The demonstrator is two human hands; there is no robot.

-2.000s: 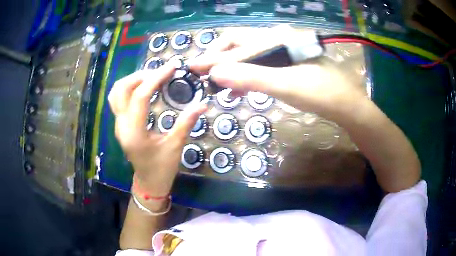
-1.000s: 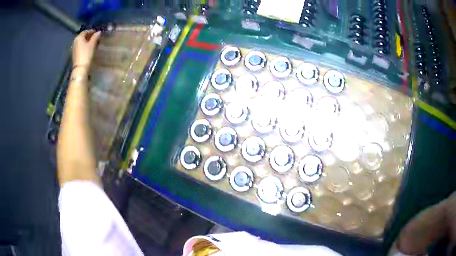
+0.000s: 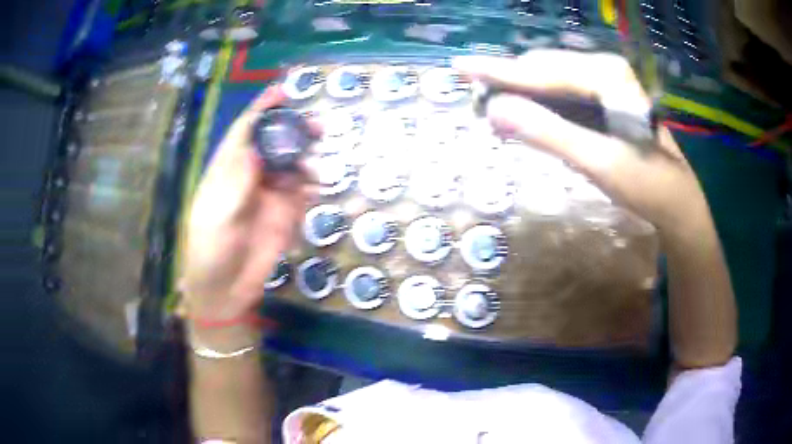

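Note:
My left hand holds a short round black lens unit between its fingers, above the left side of the clear brownish blister tray. My right hand is shut on a black pen-like wired tool over the tray's upper right part. The tool and the lens unit are apart. Rows of lens units sit in the tray as white rings with dark or bluish centres. Strong glare hides the middle rows. The picture is blurred.
A supply tray with long brownish channels lies at left, small black units along its outer edge. A red lead runs off right. Yellow tape marks the green mat. Background trays stand at the far side.
My left hand has come back from the supply tray with a black lens unit in it. My right hand has moved up from the lower right corner over the tray. The view has turned.

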